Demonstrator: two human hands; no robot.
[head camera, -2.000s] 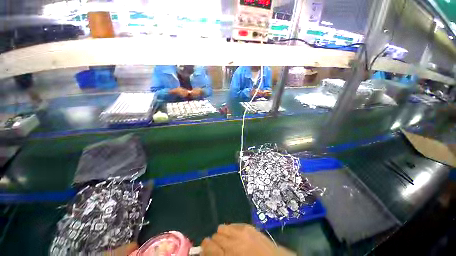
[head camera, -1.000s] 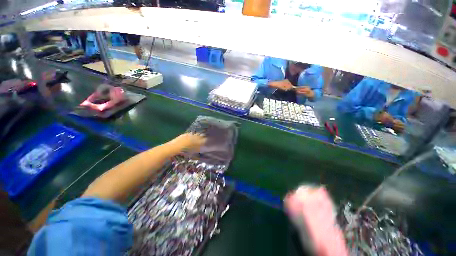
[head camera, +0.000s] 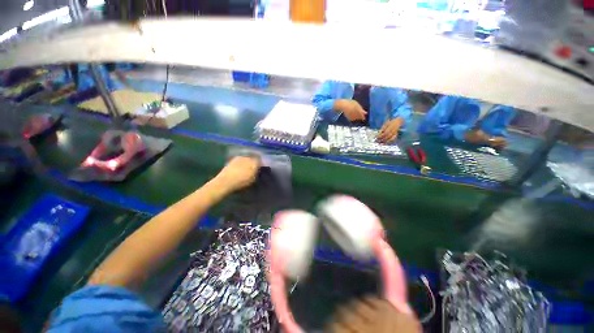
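Pink headphones with grey-white ear cushions (head camera: 391, 276) are held up at the lower centre, cups upward. My right hand (head camera: 374, 317), blurred at the bottom edge, is closed on their band. My left hand (head camera: 242, 172) reaches over the belt and grips the near-left part of a dark grey bag (head camera: 277, 175). Its fingertips are partly hidden. A tangled heap of small wired circuit boards (head camera: 225, 283) lies below my left forearm. Another heap (head camera: 492, 296) lies at the lower right.
Pink headphones (head camera: 117, 153) lie on a dark sheet on the belt at the left. A blue tray (head camera: 62, 237) is at the far left. A white shelf (head camera: 260, 49) crosses above. Two people in blue smocks work opposite, beside board panels (head camera: 361, 140) and red-handled pliers (head camera: 417, 156).
My left hand has lifted part of the dark bag, which looks narrower. The pink headphones have moved left and up, now with both cups showing. The view has shifted slightly.
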